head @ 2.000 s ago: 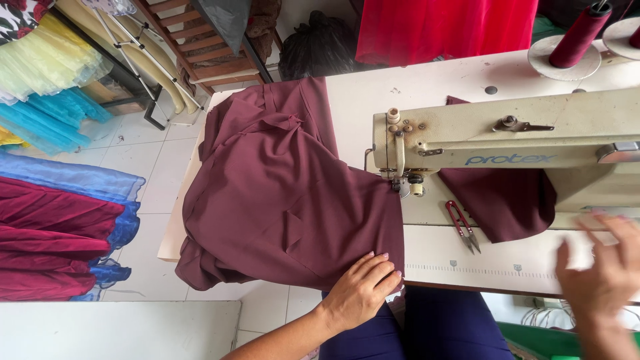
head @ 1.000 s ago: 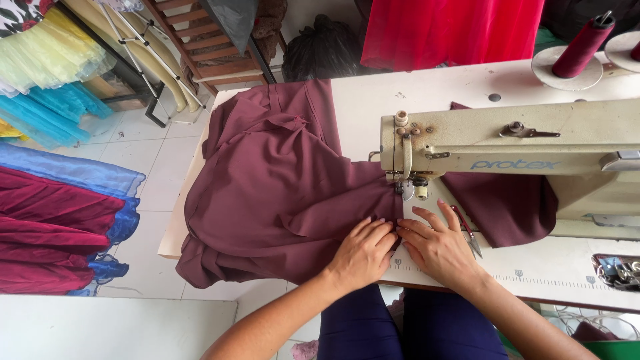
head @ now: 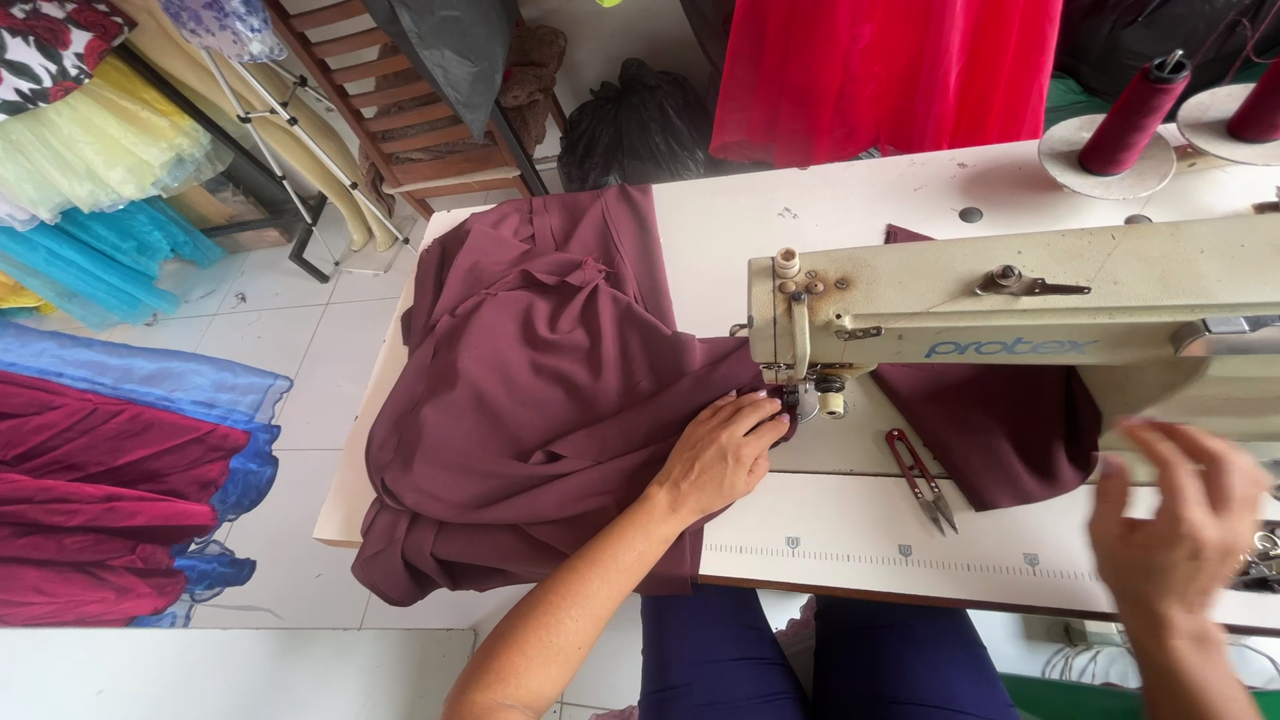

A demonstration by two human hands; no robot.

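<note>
A large piece of maroon fabric point(head: 540, 380) lies in folds over the left part of the table, its right edge under the presser foot of a Protex sewing machine point(head: 1000, 300). My left hand point(head: 720, 455) rests flat on that fabric, fingertips close to the presser foot. Blurred and raised, my right hand point(head: 1180, 510) is off to the right by the machine's base, fingers apart, holding nothing. Between the hands lie red-handled thread snips point(head: 920, 482). A second maroon fabric piece point(head: 1000, 440) passes beneath the machine arm.
Maroon thread cones point(head: 1135, 118) stand on discs at the back right. A printed ruler scale point(head: 900, 555) runs along the front of the white table point(head: 740, 220). Beyond it are a wooden chair point(head: 410, 100), a black plastic bag point(head: 635, 125) and a red tulle garment point(head: 880, 80).
My right hand has left the fabric beside my left hand and moved right. My left hand has moved up toward the presser foot, and the snips are uncovered again.
</note>
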